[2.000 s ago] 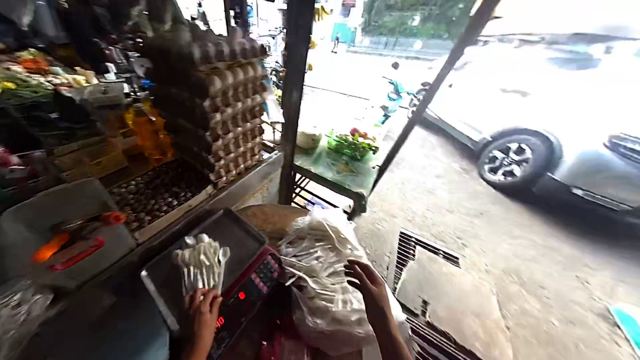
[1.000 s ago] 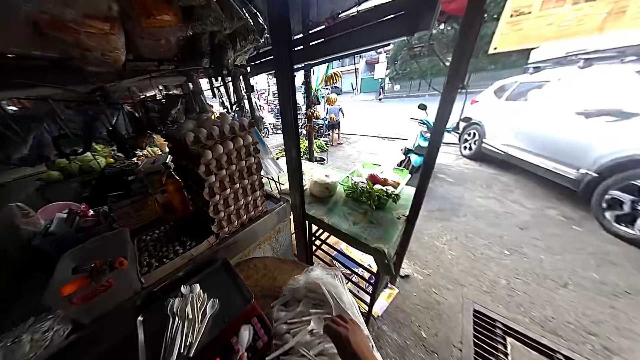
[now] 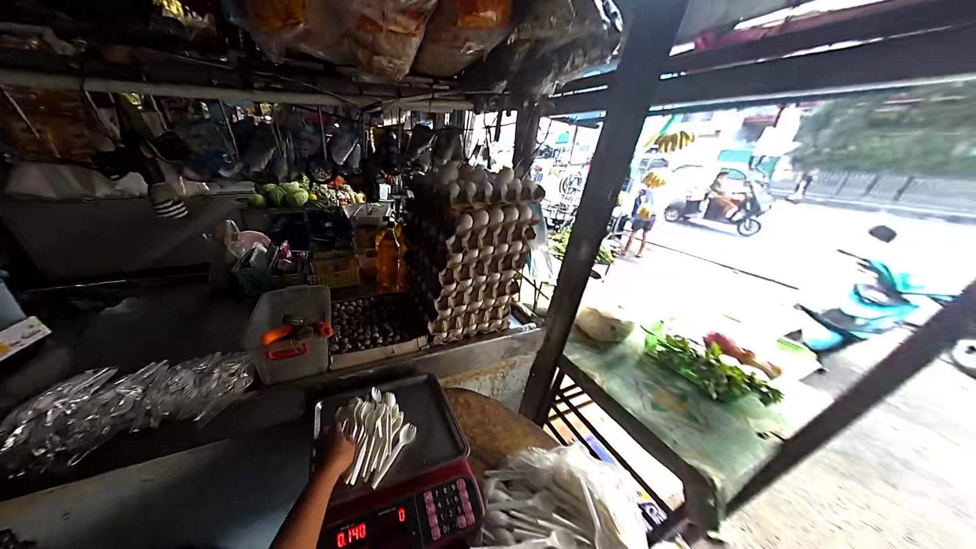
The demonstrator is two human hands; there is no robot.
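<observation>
White plastic spoons lie in a loose pile on the dark tray of a red digital scale, whose display is lit. My left hand is at the left side of the pile, touching its edge; its fingers are partly hidden and dark, so its hold is unclear. To the right of the scale, a clear plastic bag full of more white spoons stands open. My right hand is out of the frame.
Behind the scale are a plastic bin with orange-handled tools, a box of small eggs and stacked egg trays. Wrapped plastic packs lie left. A post and a table with greens stand right.
The view has swung left and up. My right hand, over the bag of spoons in both earlier frames, has left the view. My left hand is now at the left of the pile.
</observation>
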